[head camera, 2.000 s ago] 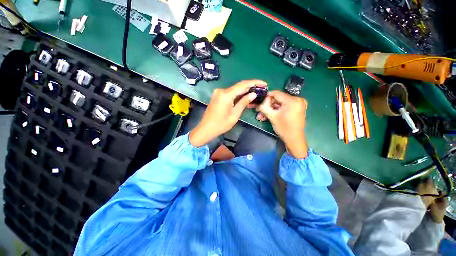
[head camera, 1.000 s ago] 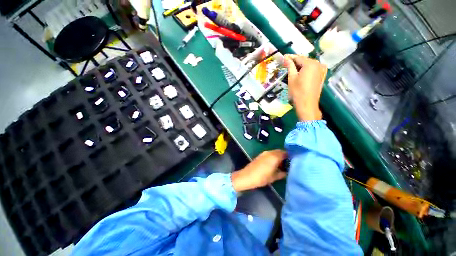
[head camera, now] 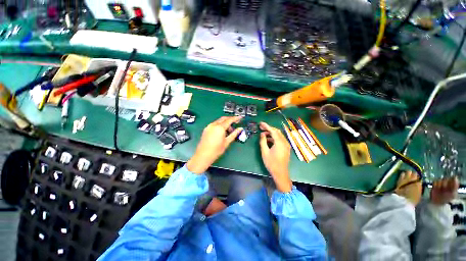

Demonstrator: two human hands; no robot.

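Observation:
My left hand (head camera: 217, 140) is over the green bench, with thumb and fingertips at a small black unit with a white patch (head camera: 242, 136). The fingers partly cover it, and it appears held at the bench surface. A dark square piece (head camera: 251, 127) is just right of it. My right hand (head camera: 275, 148) is to the right of both, fingers apart, with nothing visible in it. Three dark-grey cases with round centres (head camera: 240, 109) stand in a row behind. Black units with white patches (head camera: 168, 130) lie in a loose cluster to the left.
Parts box (head camera: 148, 102) back left; black pocketed tray (head camera: 76, 219) with a yellow clip (head camera: 164, 168) at its corner. Orange screwdriver (head camera: 309, 93), slim orange and white tools (head camera: 302, 140), round pot (head camera: 331, 116) and yellow sponge (head camera: 358, 153) to the right. Another person's hands (head camera: 409, 187) at the right.
My right hand has come down from the parts box to beside the unit. My left hand has opened out towards the unit on the bench. The view has swung to the right.

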